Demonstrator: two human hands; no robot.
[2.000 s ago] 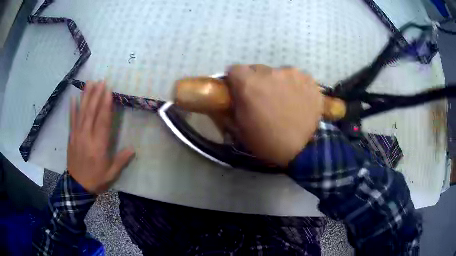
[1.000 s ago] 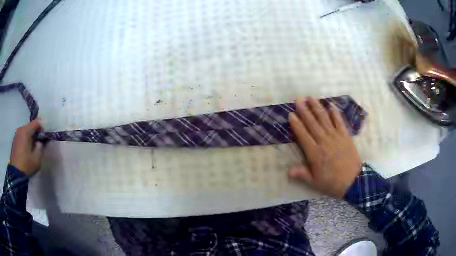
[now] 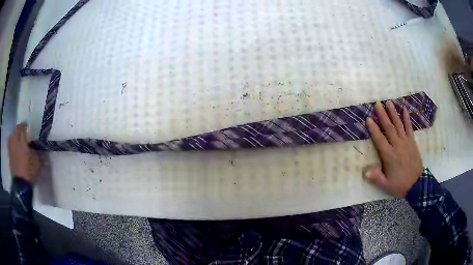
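A purple plaid necktie (image 3: 269, 133) lies across the off-white pressing table cover (image 3: 207, 62), its wide pointed end at the right and its narrow part at the left. My right hand (image 3: 397, 150) lies flat, fingers spread, on the wide part just short of the tip. My left hand (image 3: 23, 155) is at the left edge of the table, at the narrow part of the tie. Its fingers are blurred, and whether they grip the strip is unclear. Beyond it the narrow part turns upward in sharp bends.
The silver iron (image 3: 461, 96) is cut off at the right edge. A thin pointed tool (image 3: 399, 25) lies at the upper right, near another dark strip (image 3: 422, 10). Purple plaid cloth (image 3: 259, 233) is below the near edge. A white disc (image 3: 390, 259) shows at lower right.
Since two seconds ago my right hand has let go of the iron, which now stands at the right. Since one second ago the view has shifted left; my right hand still lies on the wide end.
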